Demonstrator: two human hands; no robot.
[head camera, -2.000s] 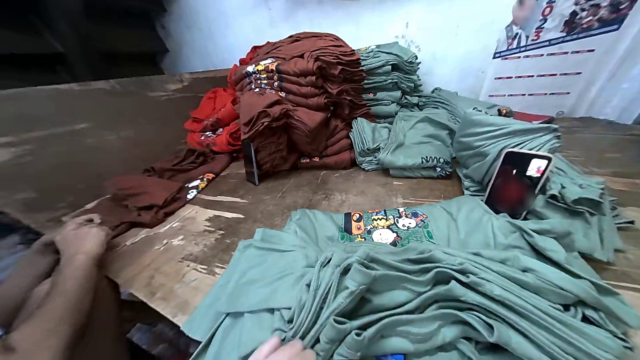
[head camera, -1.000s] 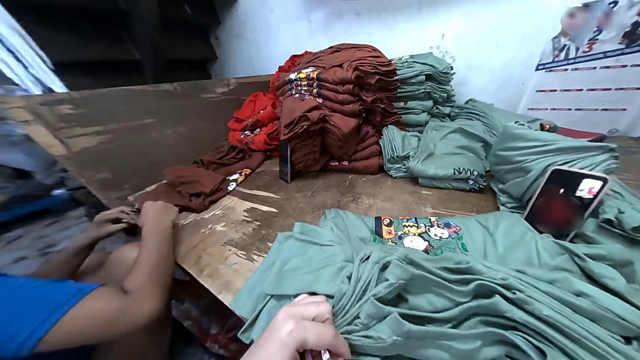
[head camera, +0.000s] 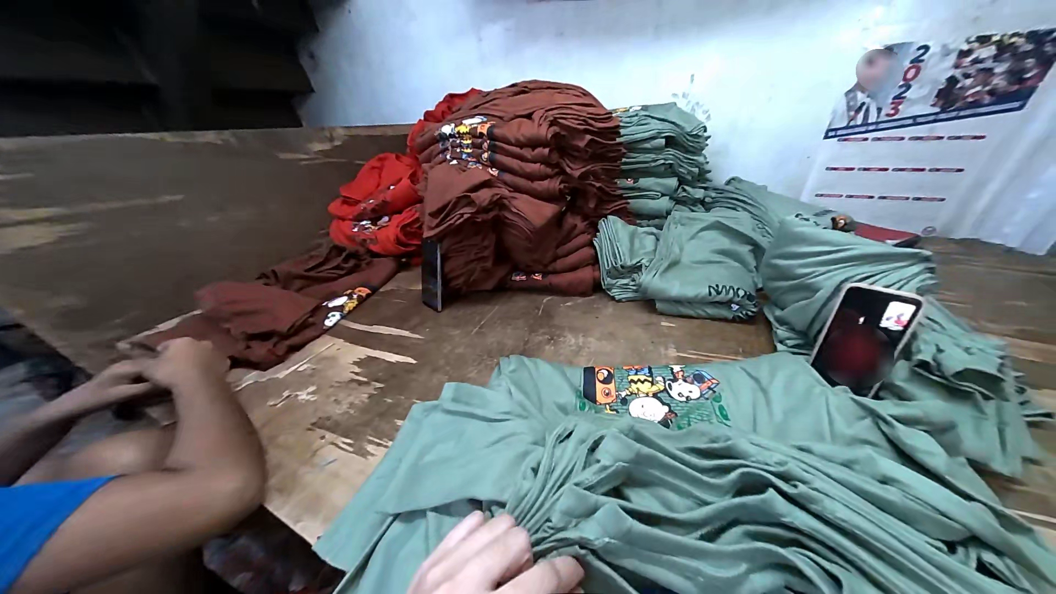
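My left hand (head camera: 499, 557) is at the bottom edge, its curled fingers touching the gathered folds of a pile of green T-shirts (head camera: 685, 495); whether it grips the cloth is unclear. My right hand is not in view. The top green shirt has a colourful cartoon print (head camera: 652, 396) facing up. A smartphone (head camera: 865, 338) leans on more green shirts (head camera: 841, 264) at the right. Brown folded T-shirts (head camera: 520, 181) are stacked high at the back, with a dark upright phone-like object (head camera: 432, 274) against their front.
At the left, another person's hands (head camera: 173, 367) are near a brown shirt (head camera: 280, 305) by the edge of the worn wooden table (head camera: 388, 355). Red shirts (head camera: 379, 202) lie beside the brown stack. Green folded stacks (head camera: 660, 157) stand near the wall, where a calendar (head camera: 932, 140) hangs.
My left hand, barely showing at the bottom edge two seconds ago, has come further into view on the green shirts. More of the other person's arm and blue sleeve shows; the view has shifted left.
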